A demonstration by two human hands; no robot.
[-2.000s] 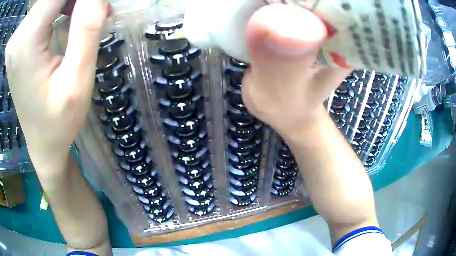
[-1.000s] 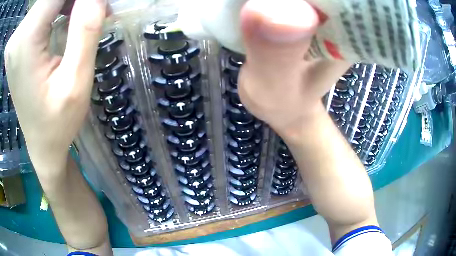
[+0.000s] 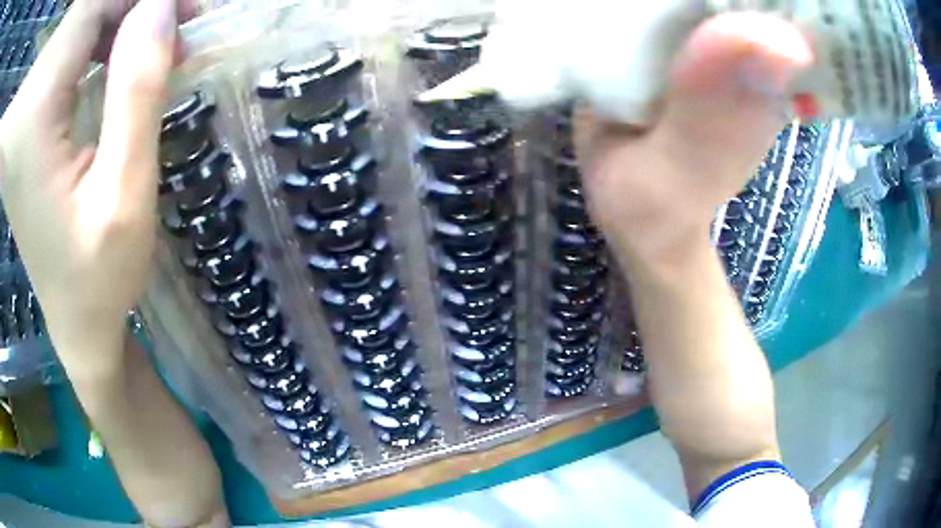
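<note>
My right hand (image 3: 691,155) is shut on a white squeeze bottle (image 3: 609,46) with a printed label. Its pale-yellow nozzle (image 3: 454,90) points left, over the upper part of the third visible column of glossy black parts (image 3: 469,232). Whether the tip touches a part cannot be told. The clear ribbed tray (image 3: 408,299) holds the parts in long columns. My left hand (image 3: 108,186) lies at the tray's left side, fingers apart and partly cut off by the top edge; what its fingertips touch is unclear.
The tray rests on a brown board (image 3: 464,462) on the green bench (image 3: 815,294). Other dark parts in a clear tray stand at the far left. A small yellow object (image 3: 8,425) is at the left bench edge. Shiny clear clutter (image 3: 870,206) lies at the right edge.
My right hand and the bottle have moved right, the nozzle from the second visible column to the third. The tray view has shifted slightly left. My left hand has stayed at the tray's left side.
</note>
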